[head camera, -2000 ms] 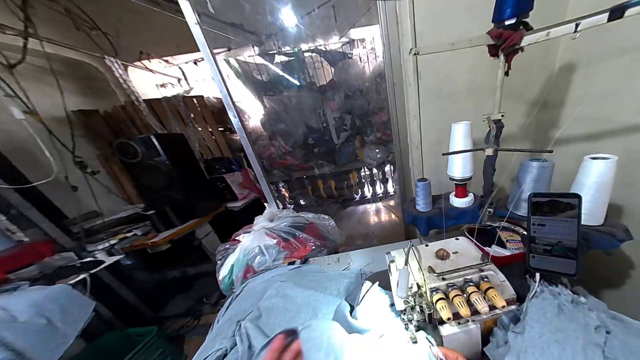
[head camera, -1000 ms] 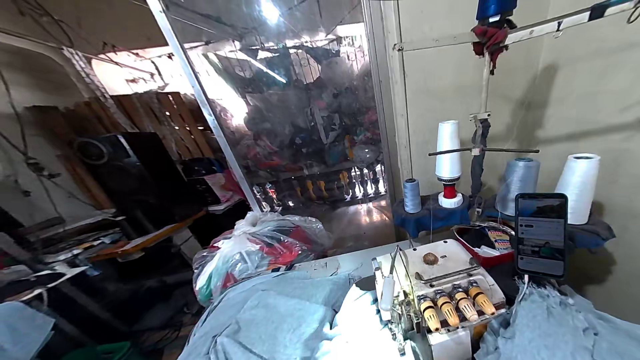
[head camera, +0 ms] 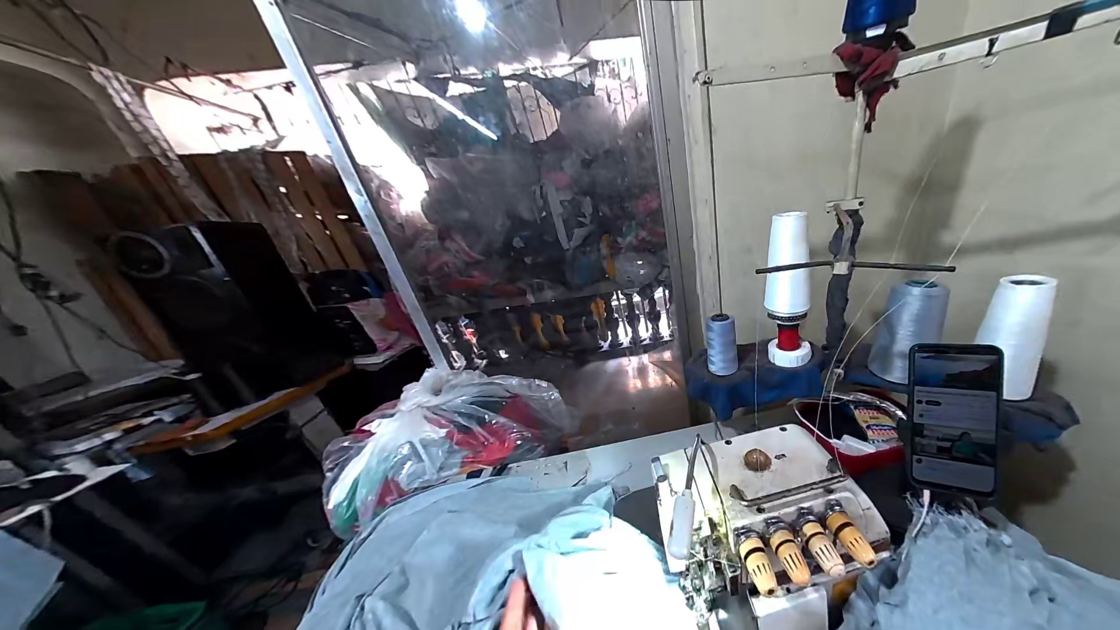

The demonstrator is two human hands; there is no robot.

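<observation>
At the bottom edge, a few fingers of my left hand (head camera: 520,605) show among folds of light blue fabric (head camera: 437,547); the rest of the hand is hidden, so its grip cannot be told. My right hand is out of view. The fabric lies on the table left of an overlock sewing machine (head camera: 783,459), and part of it is brightly lit near the presser area. Yellow tension dials (head camera: 792,551) line the machine's front. More frayed light blue fabric (head camera: 980,569) is piled to the right.
A knotted clear plastic bag (head camera: 446,429) of cloth stands behind the fabric. Thread cones (head camera: 787,262) sit on a stand behind the machine. A phone (head camera: 954,420) stands upright beside a red container (head camera: 862,455). A dark loudspeaker (head camera: 219,289) is at the left.
Two seconds ago fingers showed at the bottom, left of the machine and by its front; one second ago none plainly showed. Now only my left fingers are seen. The view has shifted.
</observation>
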